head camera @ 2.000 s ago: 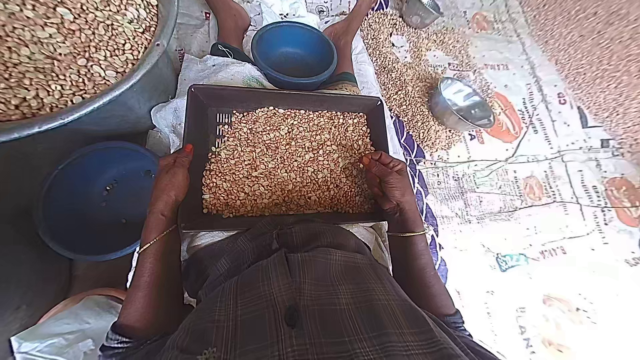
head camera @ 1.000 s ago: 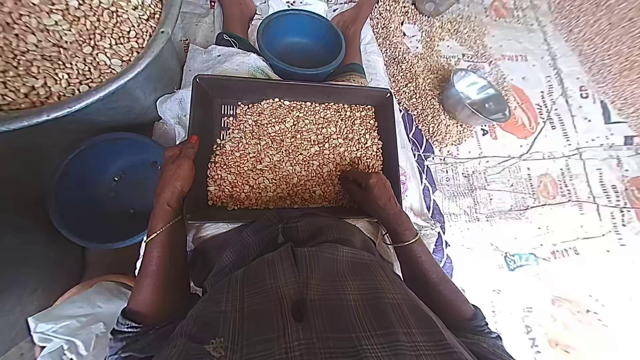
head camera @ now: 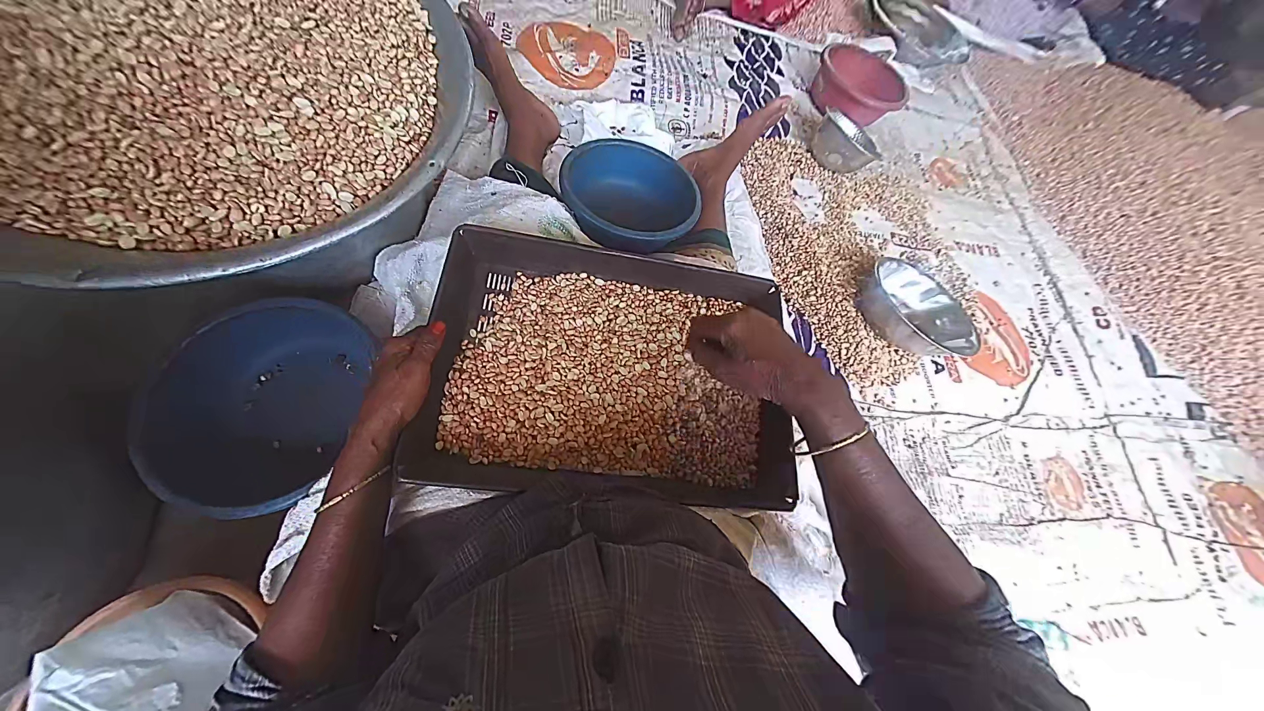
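A dark plastic tray (head camera: 474,259) lies tilted across my lap, spread with light brown split nuts or beans (head camera: 583,375). My left hand (head camera: 400,380) grips the tray's left wall, thumb over the rim. Over the right part of the layer is my right hand (head camera: 741,355), its fingers bent down at the nuts; whether anything is between them is hidden. Just beyond the tray's far rim, between my feet, stands a blue bowl (head camera: 630,193). A larger blue basin (head camera: 252,405) with a few dark bits in it is to the left of my left hand.
A big metal vessel (head camera: 434,178) full of the same nuts fills the upper left. At right, steel bowls (head camera: 918,308) (head camera: 842,141) and a red tub (head camera: 857,84) stand by loose nuts on printed sacking (head camera: 987,454). A broad spread of nuts (head camera: 1145,217) lies farther right.
My right hand has moved from the near right part of the nuts toward the far right part of the tray. My left hand stays on the tray's left side. The view has shifted.
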